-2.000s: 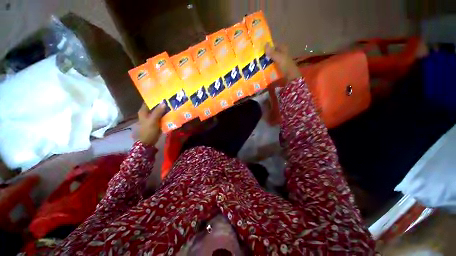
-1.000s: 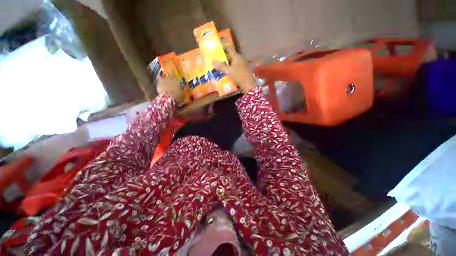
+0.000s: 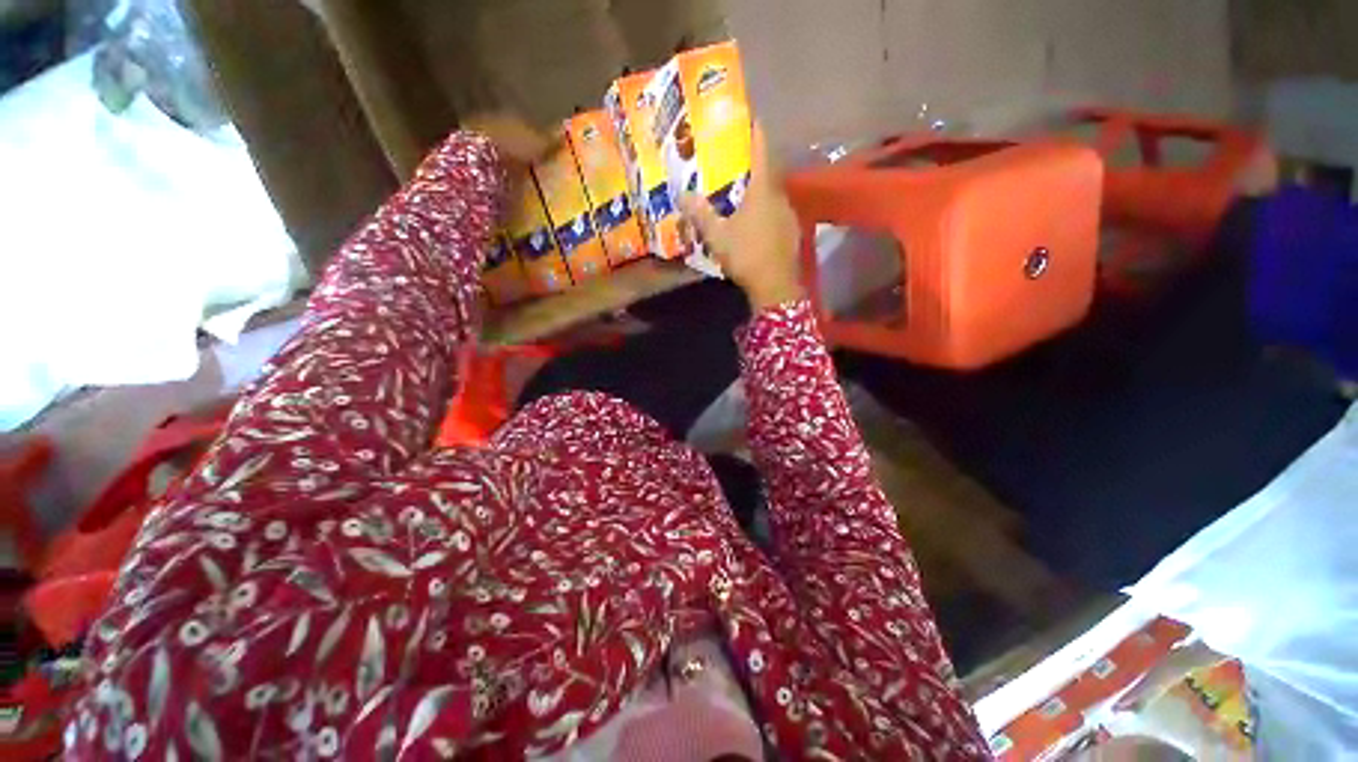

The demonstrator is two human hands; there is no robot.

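Several orange and yellow product boxes (image 3: 596, 186) stand in a row inside a large brown carton (image 3: 536, 67) at upper centre. My right hand (image 3: 760, 238) holds the box at the right end of the row, which sits higher and is turned a little, showing a white side. My left hand (image 3: 514, 142) is at the left end of the row, blurred, its fingers partly hidden behind the sleeve and boxes; its grip cannot be made out.
An orange plastic stool (image 3: 953, 253) lies on its side at right, with another behind it. White wrapping (image 3: 134, 253) is at far left. Red stools are at lower left. A box with orange packs (image 3: 1095, 692) and a white sheet (image 3: 1266, 551) are at lower right.
The row of boxes held between both hands has moved down into the carton. My left hand has shifted to the row's back left, and my right hand has moved to its right end.
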